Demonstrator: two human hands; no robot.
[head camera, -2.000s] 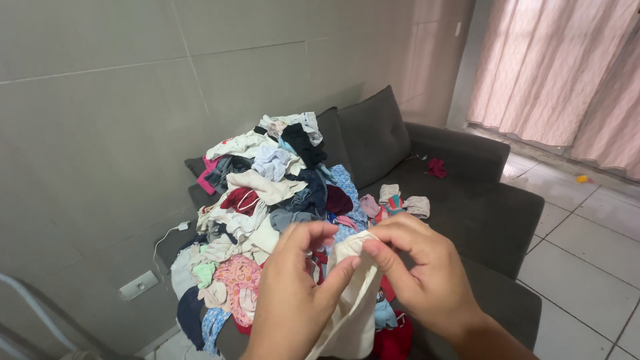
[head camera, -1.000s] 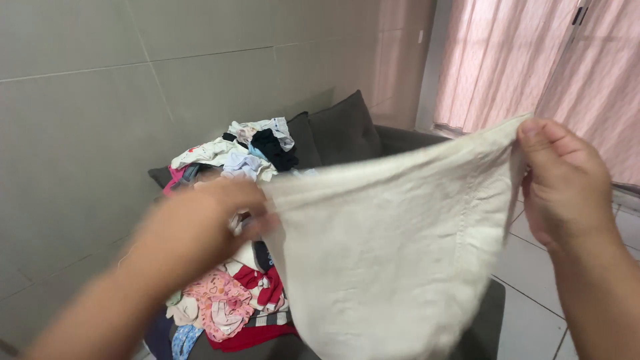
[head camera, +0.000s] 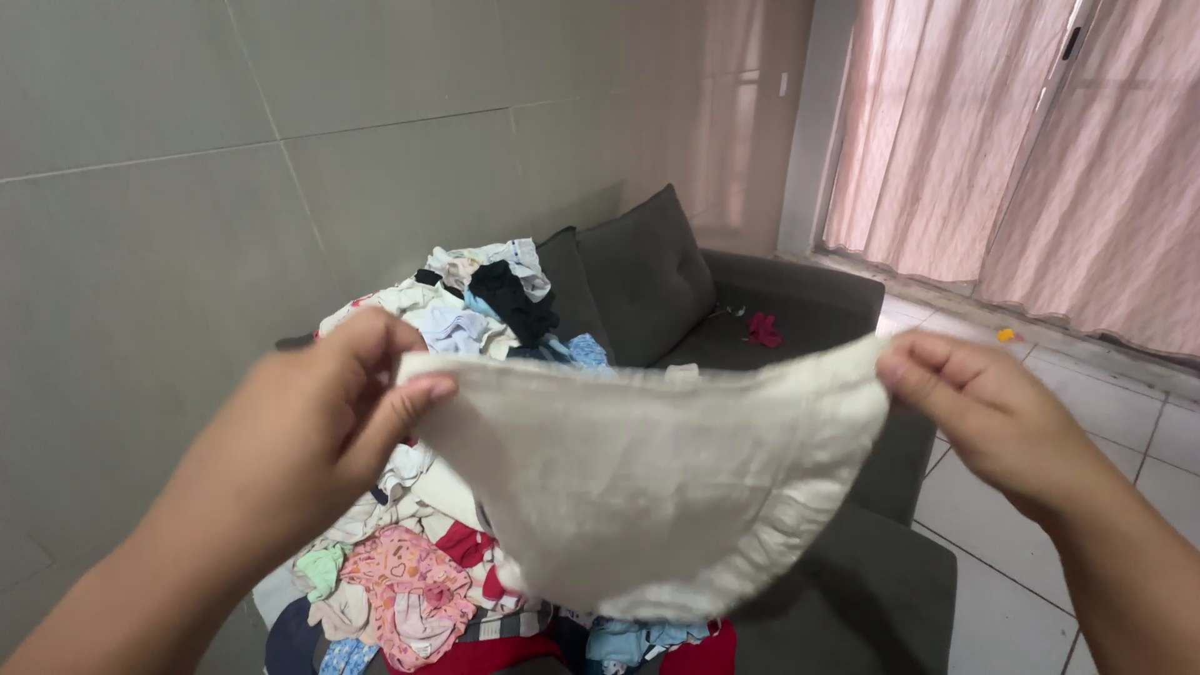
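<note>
A white cloth (head camera: 656, 478) is stretched between my two hands above a dark grey sofa, sagging in the middle. My left hand (head camera: 347, 403) pinches its upper left corner between thumb and fingers. At the upper right corner, my right hand (head camera: 966, 403) grips the fabric the same way. Behind and below the cloth lies a heap of mixed clothes, among them a pink patterned garment (head camera: 403, 586), a black one (head camera: 511, 300) and a light blue one (head camera: 633, 642). The cloth hides part of the heap.
The sofa's back cushion (head camera: 647, 272) leans by the grey tiled wall (head camera: 394, 206). A dark pink cloth item (head camera: 764, 330) lies on the seat. Pink curtains (head camera: 947, 141) hang at the right, above a white tiled floor (head camera: 994, 544) with a small orange object (head camera: 1006, 335).
My hands were close together on the bunched cloth; they have moved apart, and the cloth is spread between them. Since one second ago, my right hand has come lower.
</note>
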